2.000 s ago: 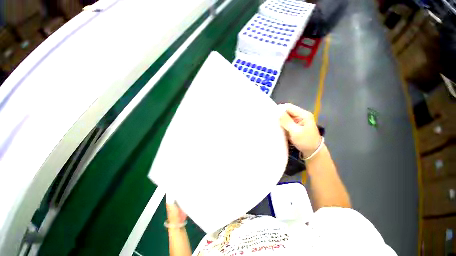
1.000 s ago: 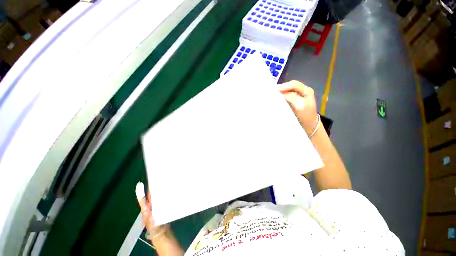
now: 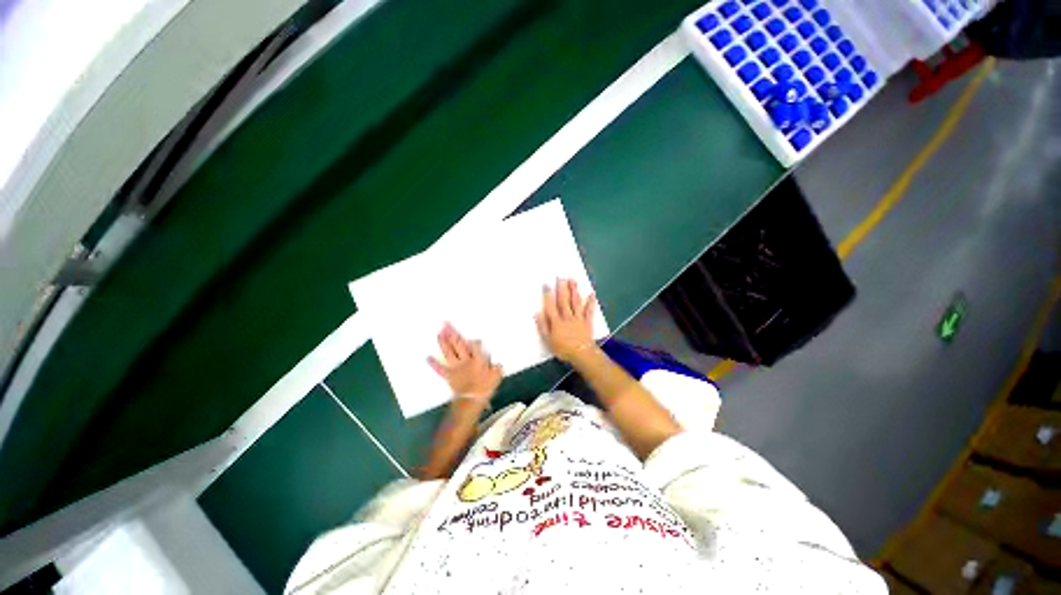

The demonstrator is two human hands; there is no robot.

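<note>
A white work mat (image 3: 483, 291) lies flat on the green bench (image 3: 663, 174), in front of my body, with its far corner over the white edge strip. My left hand (image 3: 467, 363) rests palm down on the mat's near part, fingers spread. My right hand (image 3: 568, 318) rests palm down near the mat's right edge, fingers slightly apart. Neither hand grips anything.
A white parts tray (image 3: 762, 107) with blue motor units stands at the bench's far right end. A black plastic crate (image 3: 762, 279) stands on the floor at right. The green conveyor belt (image 3: 291, 198) runs beyond the bench. A stool (image 3: 684, 399) is beside me.
The mat was held up in both hands and is now down on the bench. Both hands have let go of its edges and lie on top. The view has turned down toward the bench.
</note>
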